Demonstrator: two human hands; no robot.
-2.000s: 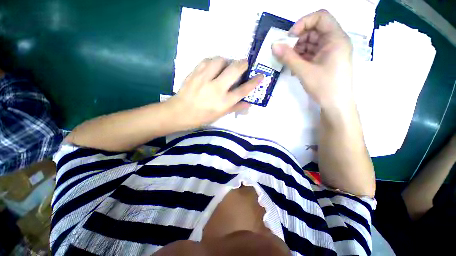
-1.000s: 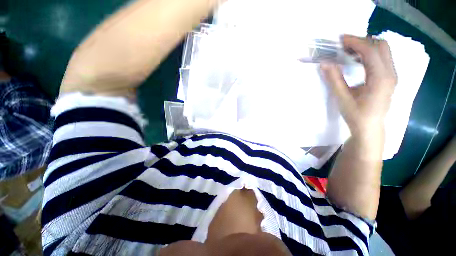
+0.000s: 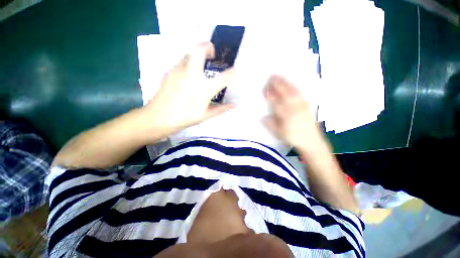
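A black phone body lies on overexposed white sheets, its dark display recess at the far end and a pale keypad area nearer me. My left hand is around its near part, thumb and fingers at its sides, and covers part of the keypad. My right hand is blurred, to the right of the phone and apart from it. Whether its fingers hold anything cannot be told.
A separate white stack with uneven edges lies to the right on the dark-green tabletop. A plaid sleeve of another person is at the left edge. Dark clothing is at the right.
A phone body with an uncovered dark recess is now under my left hand, which has come back from the far side. The thin strip seen in my right hand no longer shows. The view has shifted.
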